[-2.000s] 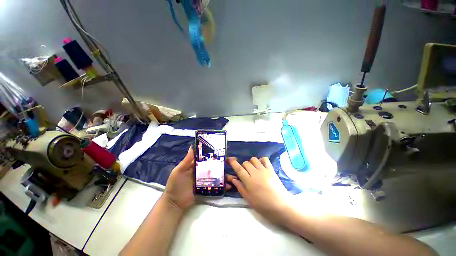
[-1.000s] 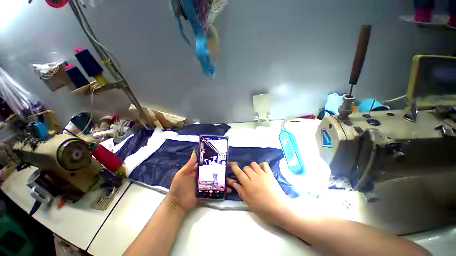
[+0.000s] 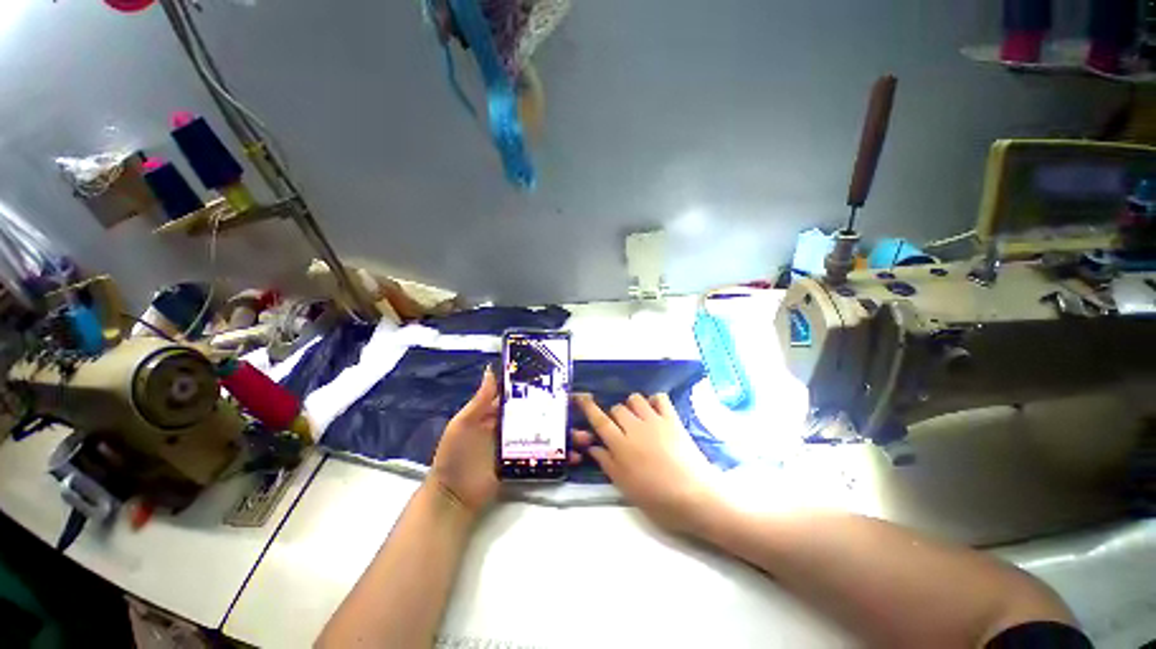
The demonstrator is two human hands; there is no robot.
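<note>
A black-edged smartphone point(image 3: 535, 406) stands upright with its bright screen facing me, at the middle of the view. My left hand point(image 3: 472, 444) holds it by its left side and lower part. My right hand point(image 3: 644, 454) is just right of the phone, palm down, fingers slightly spread, with fingertips near the phone's right edge; it holds nothing that I can see. Navy and white garment panels point(image 3: 406, 403) lie flat on the table behind the phone and hands.
A large beige sewing machine point(image 3: 938, 355) stands at right, with a light-blue oval object point(image 3: 720, 355) beside it. A smaller machine point(image 3: 159, 393) with a red thread cone point(image 3: 260, 393) is at left. Blue strips point(image 3: 505, 121) hang on the wall. A brown-handled tool point(image 3: 871, 140) stands upright.
The camera view has shifted, so the right machine and tool appear further left. The phone's screen picture differs slightly. My left hand still holds the phone, and my right hand stays beside it.
</note>
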